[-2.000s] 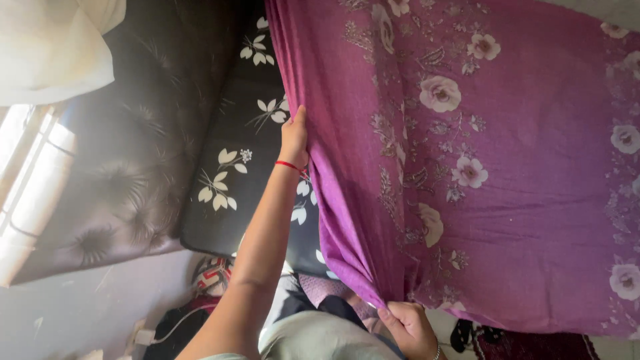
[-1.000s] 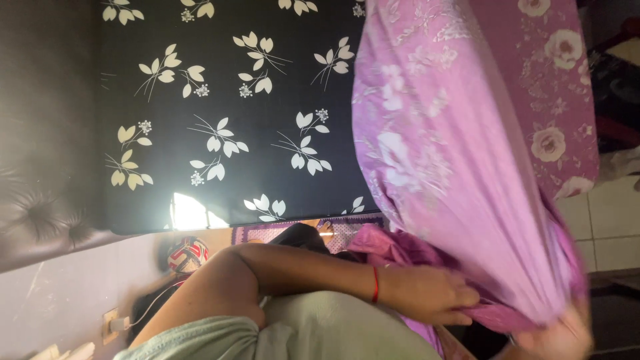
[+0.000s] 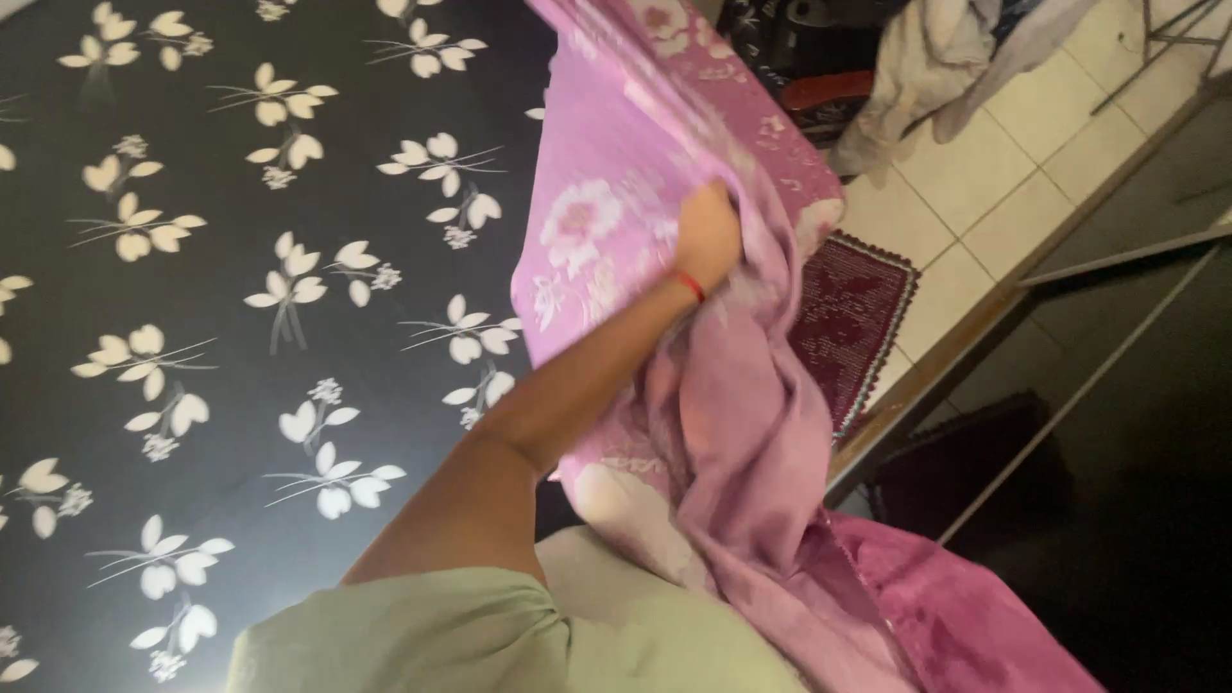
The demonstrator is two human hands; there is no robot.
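Observation:
A pink and purple flowered bedsheet (image 3: 616, 173) lies bunched over the right side of a mattress, whose black cover with cream leaf prints (image 3: 318, 385) shows on the left. My left hand (image 3: 710, 236), with a red band at the wrist, is closed on a fold of the sheet near its right edge. Folds of the cloth hang down in front of my body toward the bottom right, where a darker magenta part (image 3: 962, 597) shows. My right hand is not in view.
Beyond the bed's right edge a dark red woven mat (image 3: 852, 327) lies on cream floor tiles (image 3: 1020, 183). Light-coloured clothes (image 3: 924, 77) hang at the top right. A dark glossy panel with a frame edge (image 3: 1088, 414) stands along the right side.
The sheet has been drawn off much of the black cover toward the right. My left hand now grips it farther from my body than a second ago. My right hand has left the view.

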